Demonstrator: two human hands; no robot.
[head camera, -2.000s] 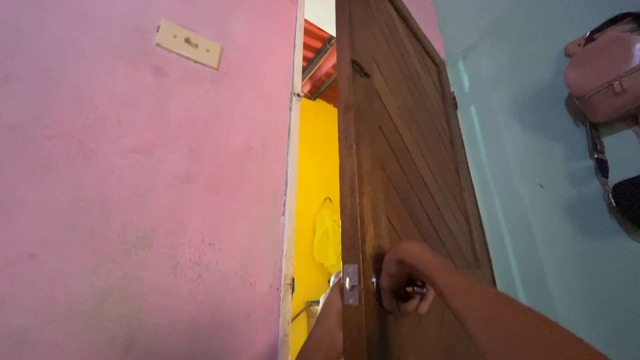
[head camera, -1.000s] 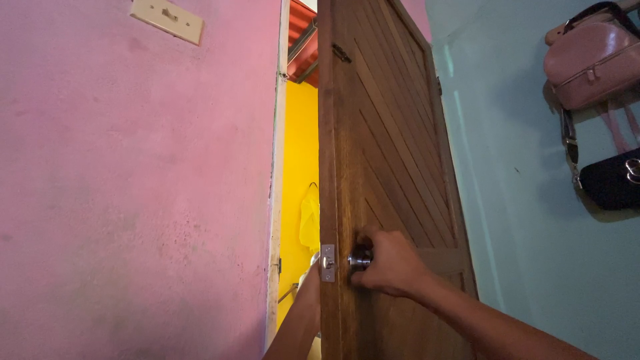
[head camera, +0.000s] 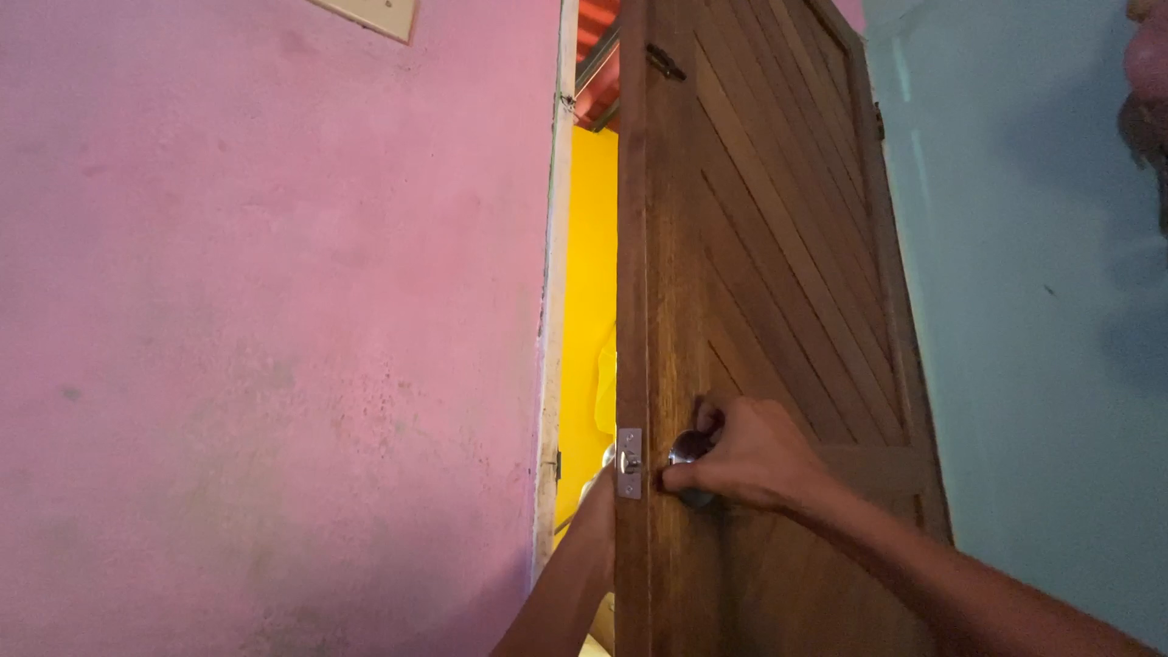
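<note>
A brown wooden door (head camera: 776, 274) stands ajar in the middle of the head view. My right hand (head camera: 753, 452) is at its near face, with thumb and fingers around the metal rose of the doorknob (head camera: 689, 456). A metal latch plate with its latch bolt (head camera: 630, 464) sits in the door's edge. My left forearm (head camera: 570, 575) reaches through the gap to the far side, where the door edge hides my left hand.
A pink wall (head camera: 274, 319) with a switch plate (head camera: 379, 14) fills the left. The pale door frame (head camera: 552, 319) borders the gap, and a yellow wall (head camera: 591, 255) shows beyond. A blue-green wall (head camera: 1031, 365) stands at the right, with bags partly visible. A slide bolt (head camera: 665, 62) is high on the door.
My right hand's fingers have shifted from the knob's protruding part to around its rose against the door. My left arm stays reached behind the door. The view has shifted somewhat.
</note>
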